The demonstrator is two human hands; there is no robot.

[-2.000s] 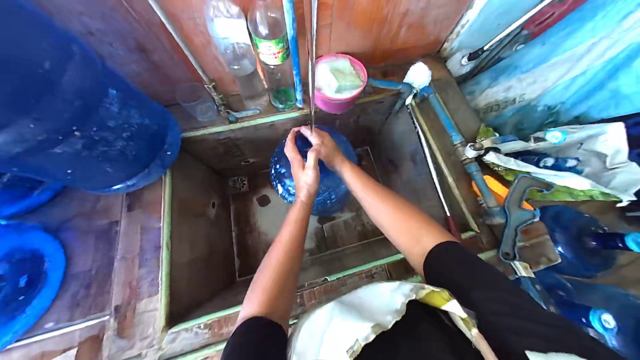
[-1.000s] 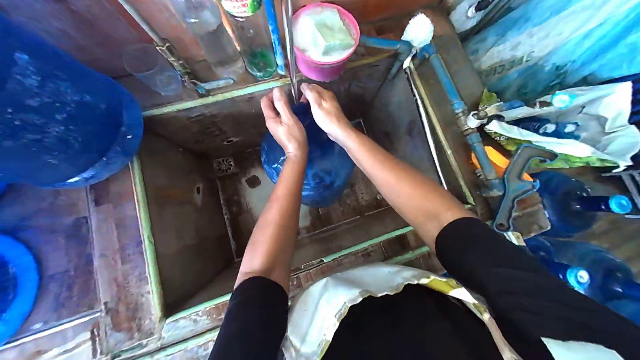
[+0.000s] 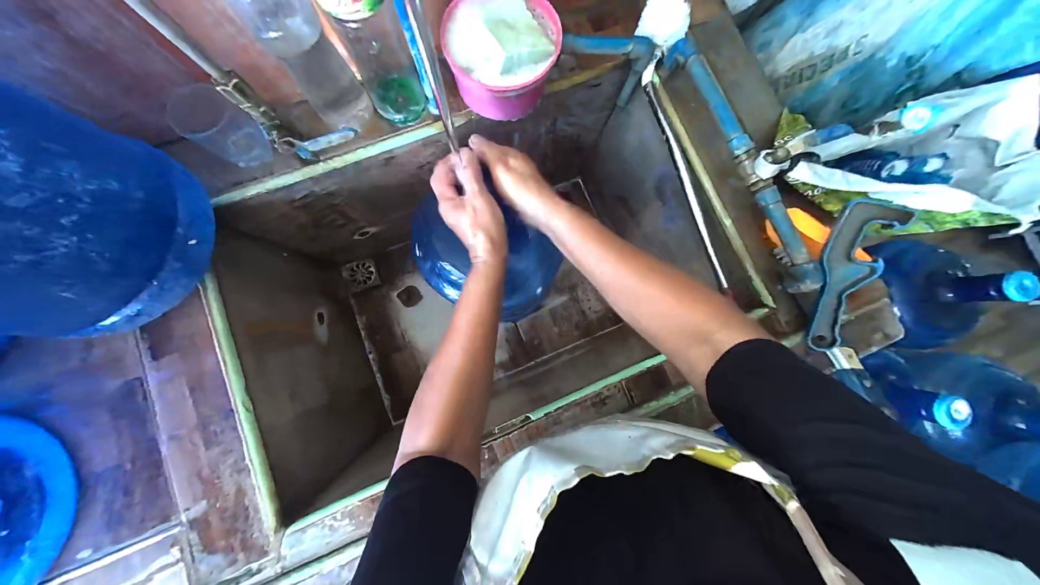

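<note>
A blue water jug [image 3: 528,268] stands in the tiled sink [image 3: 292,341], below both of my hands. My left hand [image 3: 471,203] is curled at the top of the jug, where a thin metal rod [image 3: 439,81] meets the fingers. Close beside it, my right hand [image 3: 516,179] bends around the other side of the same spot. The jug's neck and the rod's lower end are hidden by the hands, so the exact hold of each is unclear.
A pink bucket [image 3: 500,97] with a pale block, clear bottles [image 3: 398,89] and a plastic cup [image 3: 219,126] line the back ledge. A big blue container [image 3: 89,219] is at left. Blue pipes [image 3: 715,97], a grey handle-shaped tool [image 3: 845,268] and several blue jugs [image 3: 926,284] are at right.
Both hands remain at the jug's top; the left has shifted from beside the rod to against it since a second ago, and the hands are closer together.
</note>
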